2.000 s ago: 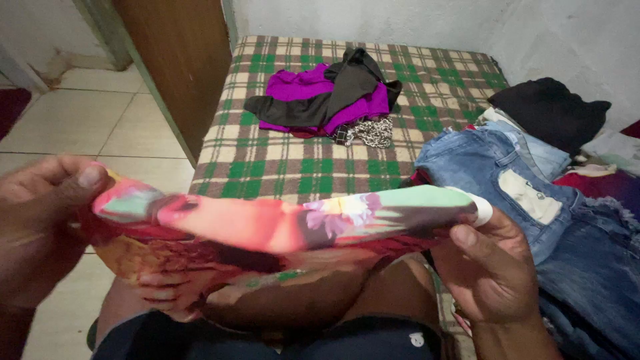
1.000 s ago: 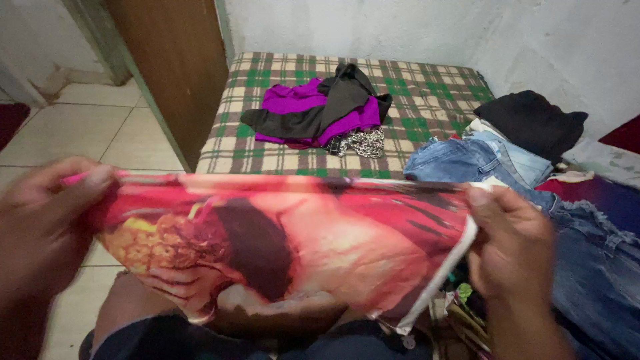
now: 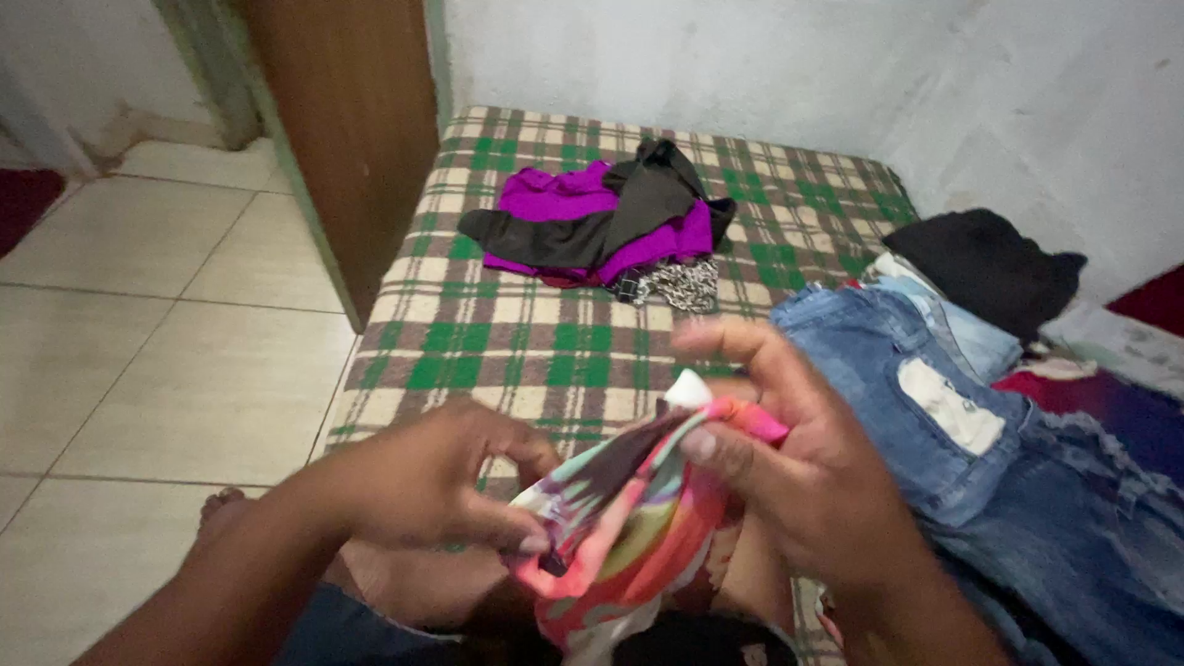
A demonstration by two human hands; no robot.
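Between my hands, above my lap, a multicoloured printed cloth (image 3: pixel 638 518) in pink, orange, green and purple hangs bunched and folded. My right hand (image 3: pixel 777 444) pinches its upper end near a white edge, thumb in front. At the cloth's left side is my left hand (image 3: pixel 462 490), slightly blurred, its thumb against the fabric and its fingers curved over it. A purple and dark grey garment pile (image 3: pixel 601 217) lies on the plaid-covered bed beyond my hands, with a black-and-white patterned cloth (image 3: pixel 683 282) at its near edge.
To the right lie blue denim garments (image 3: pixel 860 370) with a pale patch, and a black garment (image 3: pixel 985 264) behind them. The plaid bed cover (image 3: pixel 555 356) spreads ahead, against a white wall (image 3: pixel 694 65). A brown wooden door (image 3: pixel 356 120) and tiled floor (image 3: pixel 250 370) are on the left.
The printed cloth was stretched wide between both hands; now it is gathered and folded over. My hands have come closer together, the left one moving right.
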